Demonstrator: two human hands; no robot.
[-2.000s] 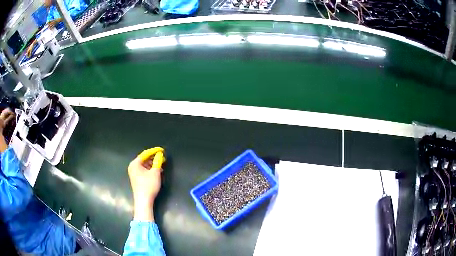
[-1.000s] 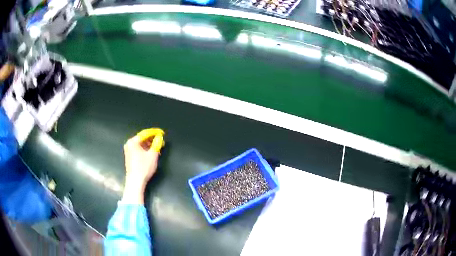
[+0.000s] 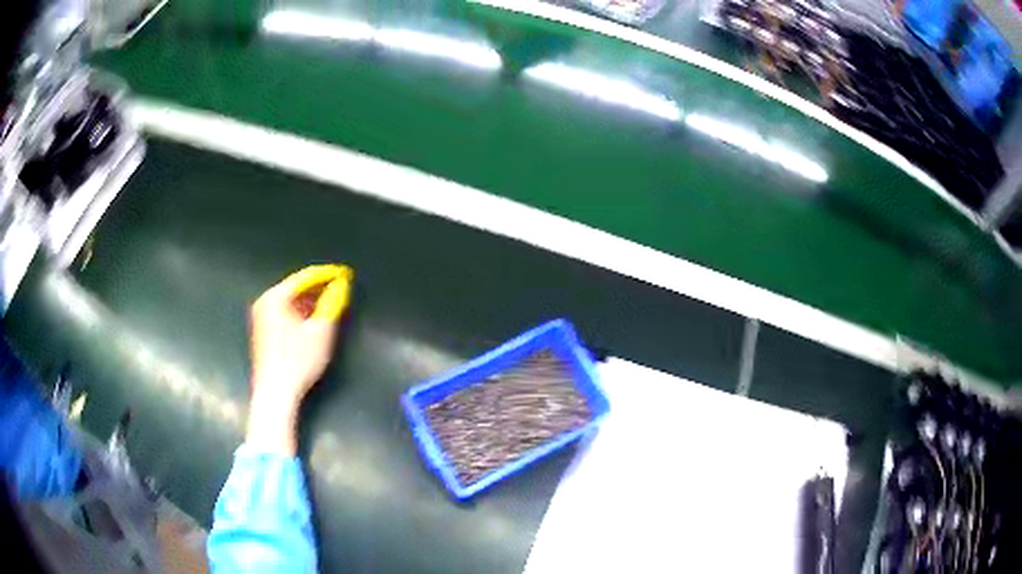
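Note:
My left hand (image 3: 294,336) is over the dark green bench, left of the blue bin. Yellow finger cots cover the thumb and finger, whose tips are brought together. No object shows between them, though a tiny one could be hidden. The blue screw bin (image 3: 596,392) lies tilted in the middle with a heap of tiny screws (image 3: 510,413), blurred. A white mat (image 3: 684,471) lies right of the bin. The black electric screwdriver (image 3: 817,527) lies on the mat's right side, cut off by the bottom edge. My right hand is out of view.
Black modules with wires (image 3: 941,482) stand at the far right. A bright green conveyor (image 3: 448,135) runs behind a pale rail (image 3: 516,230). A white housing (image 3: 95,185) with black parts is at the far left, near a blue sleeve (image 3: 39,437). More wired parts (image 3: 863,90) are at top right.
The view has turned, so the rail slopes more and the scene has shifted left. My left hand stays beside the bin, with its fingertips still together.

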